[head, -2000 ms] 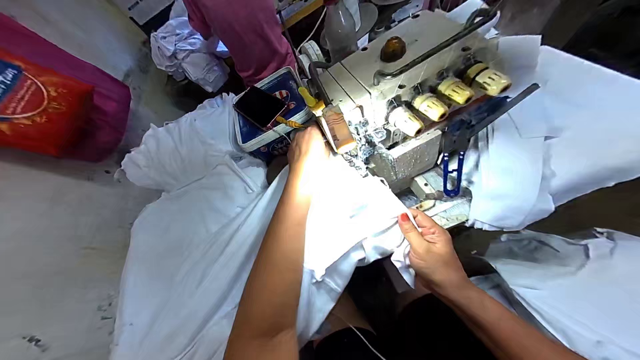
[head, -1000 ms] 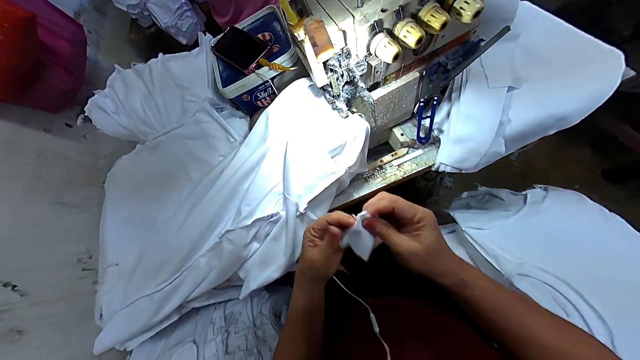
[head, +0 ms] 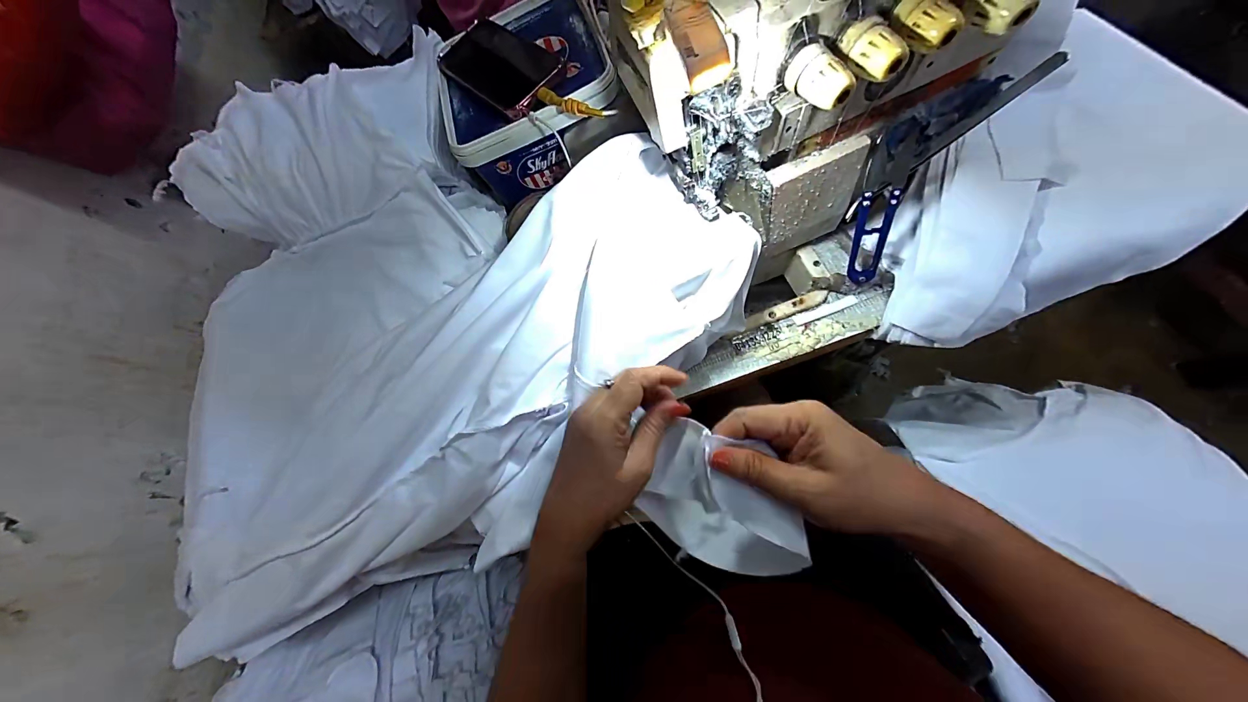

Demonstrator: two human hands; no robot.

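Observation:
Between my two hands hangs a small piece of white fabric (head: 726, 512), above my lap. My right hand (head: 809, 458) pinches its upper edge between thumb and fingers. My left hand (head: 624, 439) has its thumb and index finger close together at the left end of the same piece. Just beyond them a large white garment (head: 468, 341) drapes down from an overlock sewing machine (head: 809, 195); part of it lies under the thread-covered needle area. Blue-handled thread snips or scissors (head: 875, 234) hang at the machine's front.
A dark phone (head: 500, 66) rests on a blue and white plastic tub (head: 526, 146) left of the machine. White fabric pieces (head: 975, 263) lie at the machine's right, more white cloth (head: 1082, 468) below. A white cable (head: 726, 619) runs over my lap. A red bag (head: 83, 88) stands top left.
Both hands have left the garment at the machine, where they were two seconds ago, and came together near my lap. The small white piece, bunched one second ago, now hangs spread out.

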